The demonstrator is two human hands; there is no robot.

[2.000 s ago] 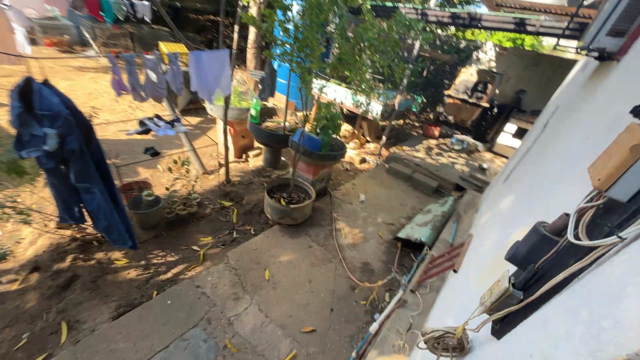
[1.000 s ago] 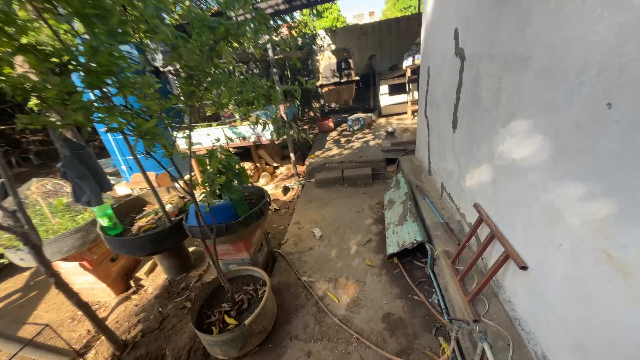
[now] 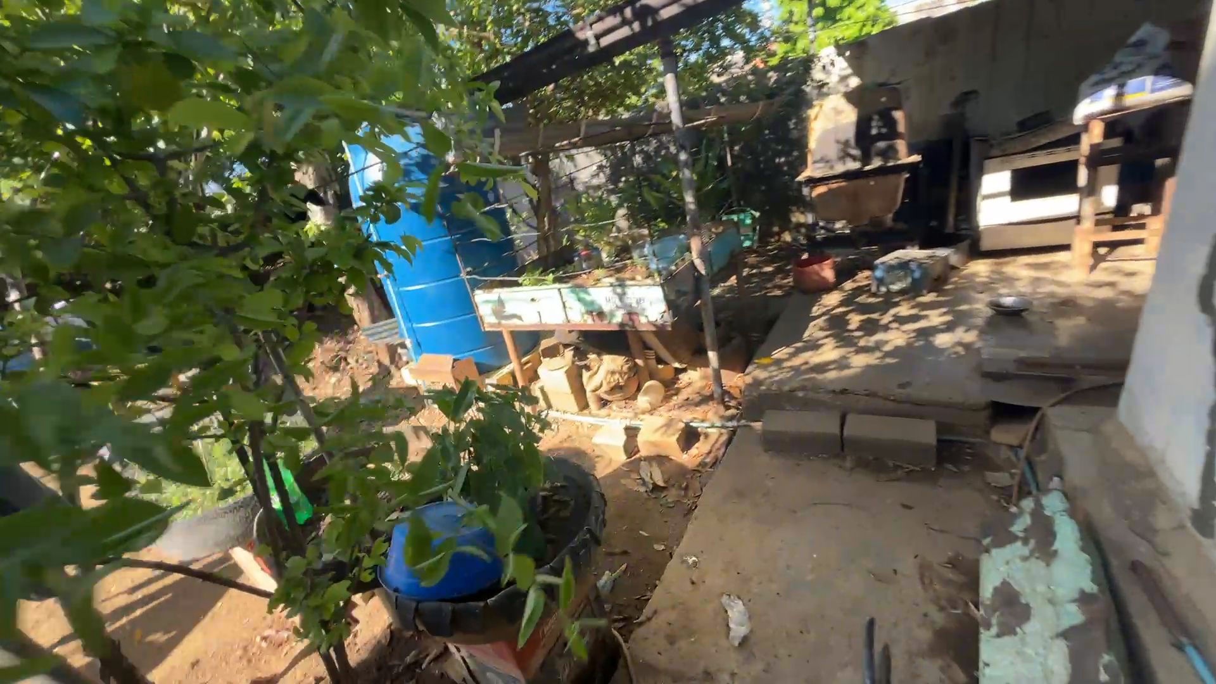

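Neither my left hand nor my right hand shows in the head view. Leafy branches [image 3: 237, 237] fill the left side, close to the camera. Below them a blue plastic container [image 3: 443, 551] rests in a black planter [image 3: 570, 532] that holds a green plant. Farther back a large blue tank [image 3: 427, 256] stands behind a raised planting box [image 3: 570, 306] with peeling paint. At the lower right lies a slab with flaking turquoise paint [image 3: 1040, 589].
A concrete path [image 3: 788, 541] runs forward to hollow blocks [image 3: 845, 437] at a raised step. A leaning post [image 3: 692, 228] stands beside it. The white wall [image 3: 1173, 332] bounds the right. A metal bowl [image 3: 1009, 305] and a wooden stand [image 3: 1092, 199] are on the raised floor.
The view has moved forward along the path and swung. The hanging clothes of the oldest frame and the red metal frame by the wall are out of view; the blocks and tank appear nearer.
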